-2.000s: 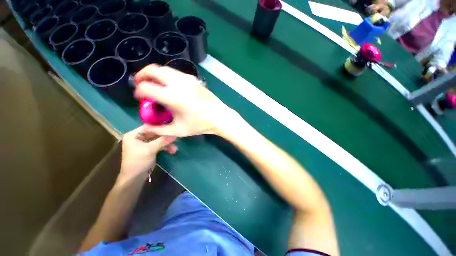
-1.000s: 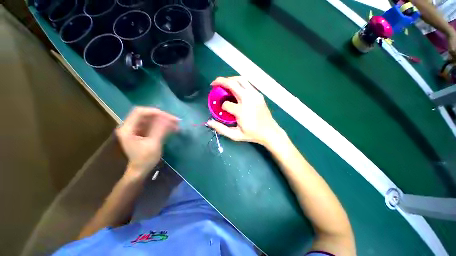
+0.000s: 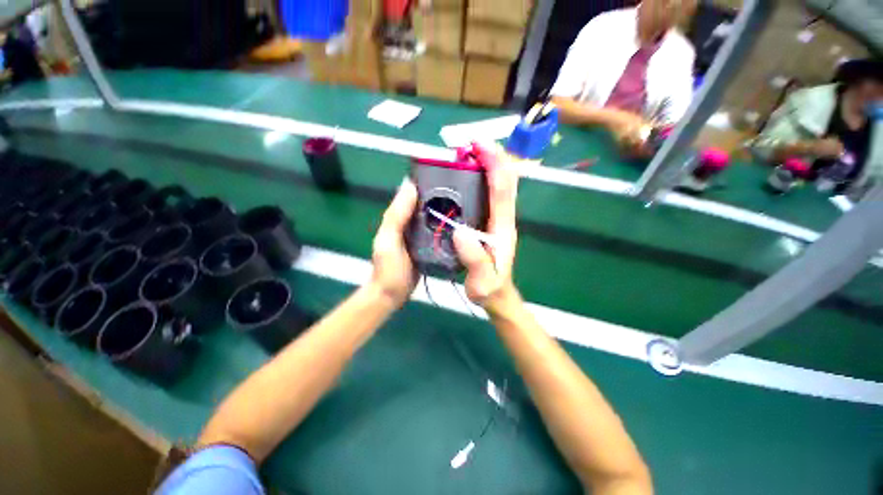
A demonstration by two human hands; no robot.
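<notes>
A dark housing (image 3: 447, 184) is held up in front of me between both hands, with a magenta rim at its top. A round opening in its side faces me, and red and white wires (image 3: 442, 218) show in it. My left hand (image 3: 395, 247) grips the left side. My right hand (image 3: 492, 237) grips the right side, thumb near the opening by a white strand. Thin dark leads hang below, with small white connectors (image 3: 464, 454) over the worktop.
Rows of empty black housings (image 3: 129, 331) stand at left. A filled housing (image 3: 324, 164) stands on the green belt behind white rails. Grey posts (image 3: 775, 290) rise at right. A person in white (image 3: 605, 58) works opposite beside a blue holder (image 3: 532, 132); another person is far right.
The view has tilted up toward the far side. The magenta part was in my right hand alone; now both hands hold a housing with a magenta rim, raised higher.
</notes>
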